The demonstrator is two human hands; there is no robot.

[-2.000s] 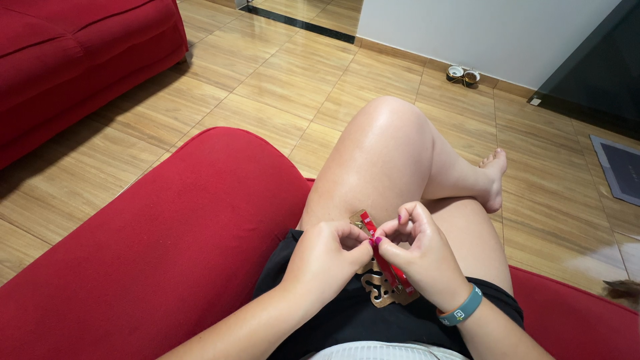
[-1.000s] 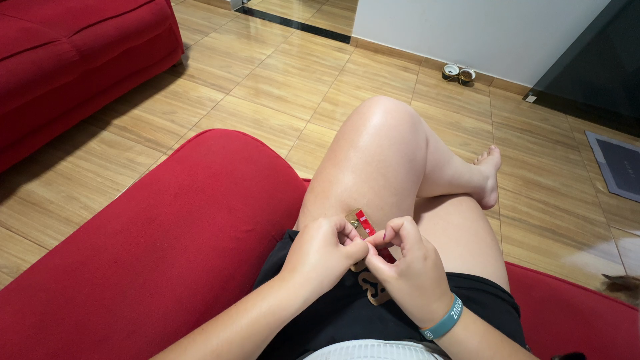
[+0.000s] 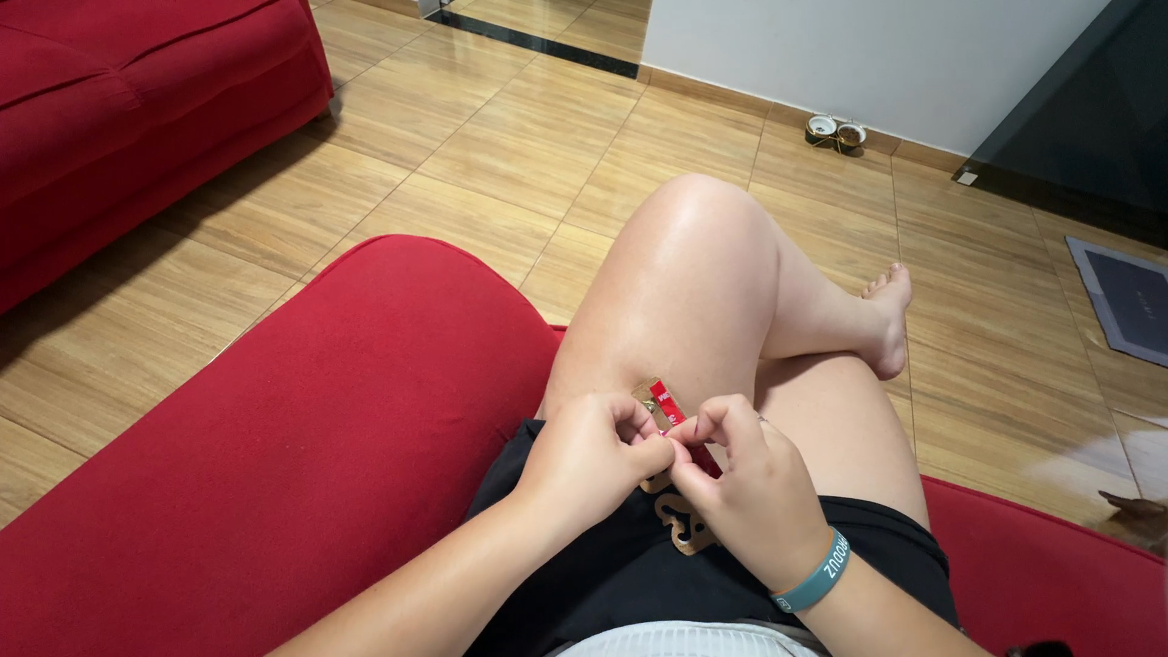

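My left hand point(image 3: 598, 456) and my right hand point(image 3: 753, 484) meet over my lap, thumbs and index fingertips pinched together. A small part of a red and brown printed strip or packet point(image 3: 666, 401) shows beyond the fingertips, above my bare thigh; it bears writing. Whether the fingers grip it or something smaller at its edge is hidden. Below the hands, a tan cut-out shape with curls point(image 3: 686, 532) lies against my black shorts. A teal wristband point(image 3: 814, 573) with lettering is around my right wrist.
I sit on a red sofa, its padded armrest point(image 3: 365, 383) at my left. Another red sofa point(image 3: 155, 119) stands at the upper left. Two pet bowls in a stand point(image 3: 835, 133) are by the wall. A grey mat point(image 3: 1127, 301) lies at the right; an animal's ear point(image 3: 1131, 504) shows at the lower right.
Two seconds ago my right hand's fingers were more raised and more of the red strip showed below the fingertips. They are now lower and cover more of it.
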